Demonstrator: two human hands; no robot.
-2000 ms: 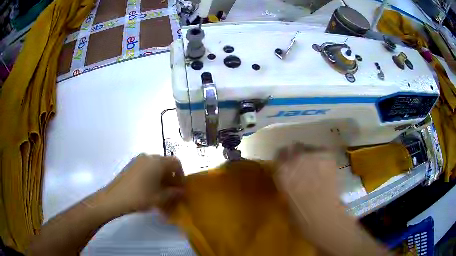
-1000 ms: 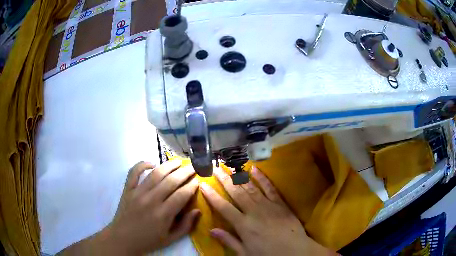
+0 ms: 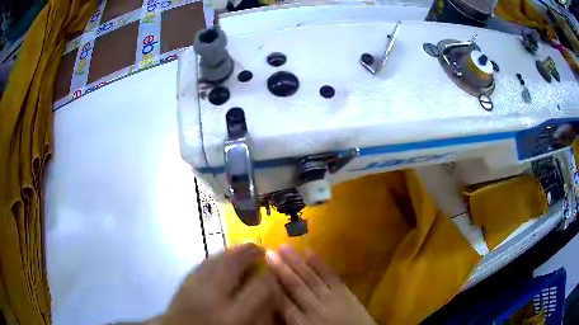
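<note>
A mustard-yellow garment panel [image 3: 362, 222] lies under the head of the white sewing machine [image 3: 381, 114], spread to the right with folds. The presser foot area [image 3: 296, 226] sits over its bright, lamp-lit left part. My left hand [image 3: 222, 285] and my right hand [image 3: 314, 289] are close together on the near edge of the panel, just in front of the needle area. Both are blurred. My left fingers are bent at the cloth edge; whether they pinch it is unclear. My right fingers point forward over the cloth. The needle tip is hidden.
A pleated mustard bundle [image 3: 25, 171] hangs at the left. A small mustard square [image 3: 506, 208] rests at the machine's right end. A blue plastic basket [image 3: 549, 295] is at lower right. A brown board with printed tape [image 3: 120, 47] lies behind the table, and a dark tin [image 3: 461, 11] stands behind the machine.
The panel was swung under the machine head and now spreads right. Since one second ago, both hands have drawn back toward me and closer together. The view has shifted slightly.
</note>
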